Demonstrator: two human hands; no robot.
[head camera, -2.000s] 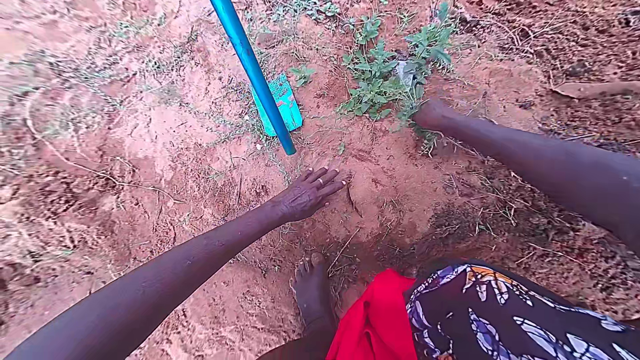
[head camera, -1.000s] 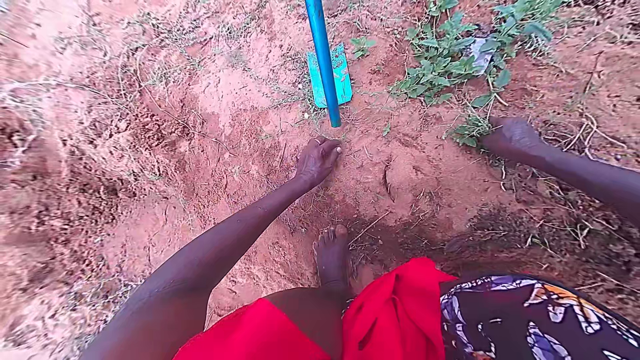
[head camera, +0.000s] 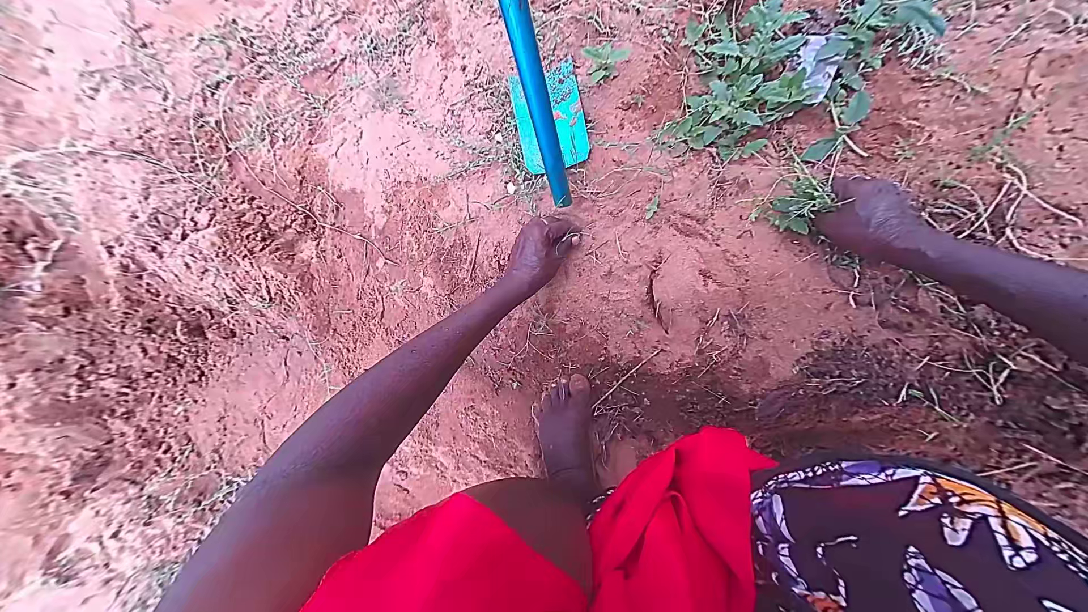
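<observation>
Low in front of me, my left hand [head camera: 544, 246] is at the reddish soil with its fingers drawn together, and a thin pale stem shows at the fingertips. Just above it ends the blue pipe handle [head camera: 537, 93] of a hoe-like tool, whose flat turquoise blade [head camera: 571, 127] lies on the ground and bears soil. At the right, my right hand [head camera: 875, 217] is closed around the lower stems of a leafy green weed [head camera: 799, 204]; its fingers are mostly hidden.
A larger clump of green weeds [head camera: 739, 93] grows at the upper right, with a pale scrap [head camera: 818, 68] among the leaves. My bare foot [head camera: 567, 425] rests below my left hand, beside red cloth [head camera: 680, 527]. Dry roots and stalks [head camera: 1011, 204] lie at the right.
My left hand, spread over the soil two seconds ago, has closed its fingers and moved nearer the pipe's end. My right hand stays by the weeds. The view has shifted.
</observation>
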